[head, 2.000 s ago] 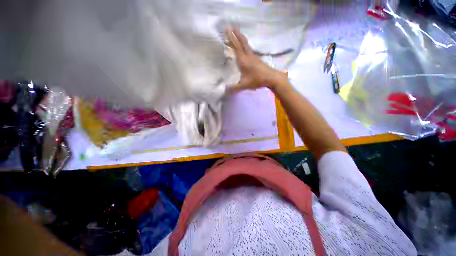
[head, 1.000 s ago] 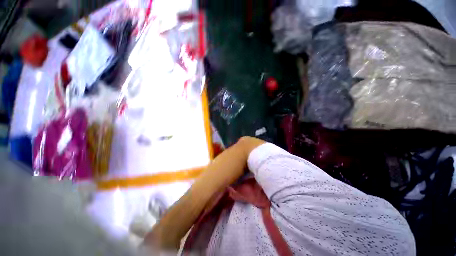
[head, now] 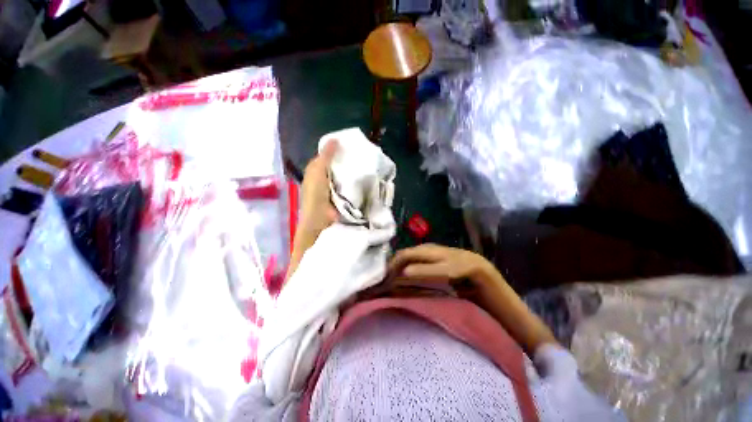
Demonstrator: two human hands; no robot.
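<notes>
A white or cream garment [head: 361,185] is held up in front of my chest, bunched at the top and hanging down to the lower left. My left hand [head: 316,202] grips its bunched upper part from the left side, with the fingers partly behind the cloth. My right hand [head: 433,265] is at the garment's right edge, close to the pink apron, with its fingers curled. Whether its fingertips pinch the cloth is hidden.
Clear bags with red print [head: 206,272] lie on the white table at left, beside a dark bagged garment [head: 115,222]. A round wooden stool [head: 397,51] stands ahead on the green floor. At right are a large heap of clear plastic [head: 544,115], a dark brown garment [head: 635,222] and bagged beige garments [head: 660,338].
The view has swung right from the taped work table to the bags and stool. The white garment, spread and blurred earlier, is now bunched up before my chest. Both hands are now in view.
</notes>
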